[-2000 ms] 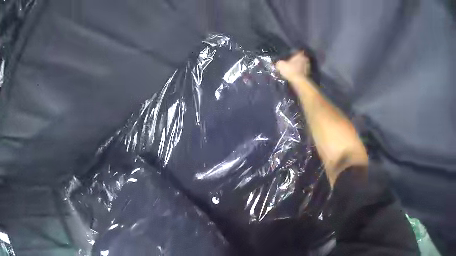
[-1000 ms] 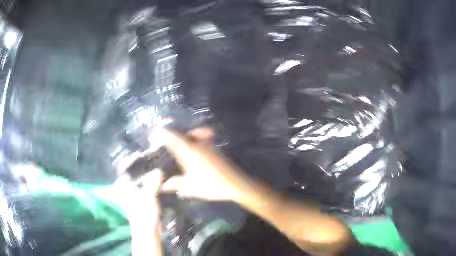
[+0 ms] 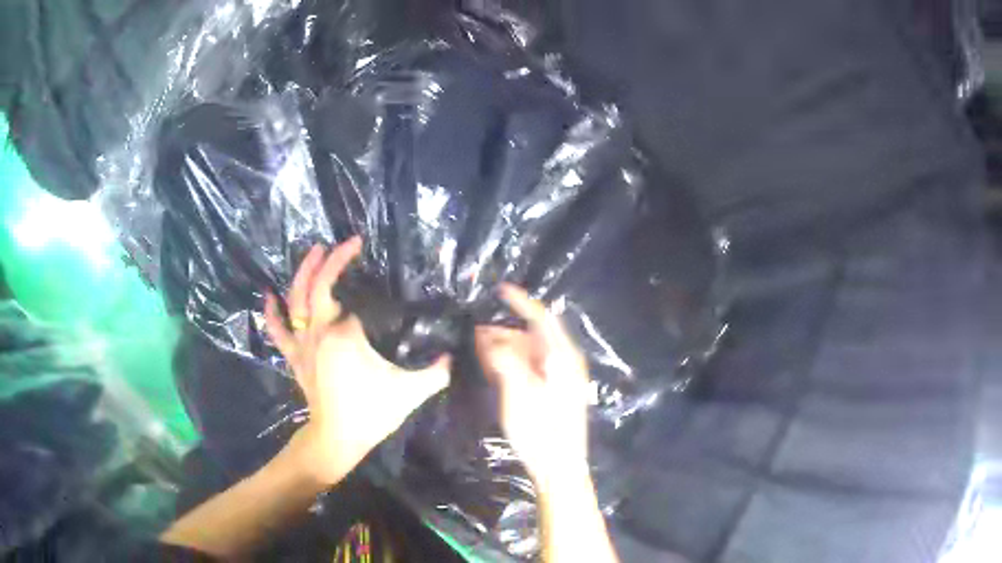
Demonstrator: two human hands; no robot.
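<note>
A dark poly-bagged garment [image 3: 440, 143] fills the middle, its clear film shiny and crinkled. My left hand [image 3: 346, 352], with a ring on one finger, is spread over the bag left of centre, thumb and fingers around a bunched dark part [image 3: 418, 335]. My right hand [image 3: 538, 368] is at the right side of that bunched part, fingers bent on it and slightly blurred. The exact fingertip contact of both hands is hard to see.
Matte dark-grey fabric lining [image 3: 835, 253] spreads along the right. Glossy green floor [image 3: 93, 280] shows at the left. Dark, blurred material [image 3: 49, 451] lies at the lower left. My dark top with yellow print [image 3: 357, 541] shows low in view.
The view has shifted. My right arm reached to the bag's upper edge earlier; both hands then came together at lower left and are now at the bunched part near the middle.
</note>
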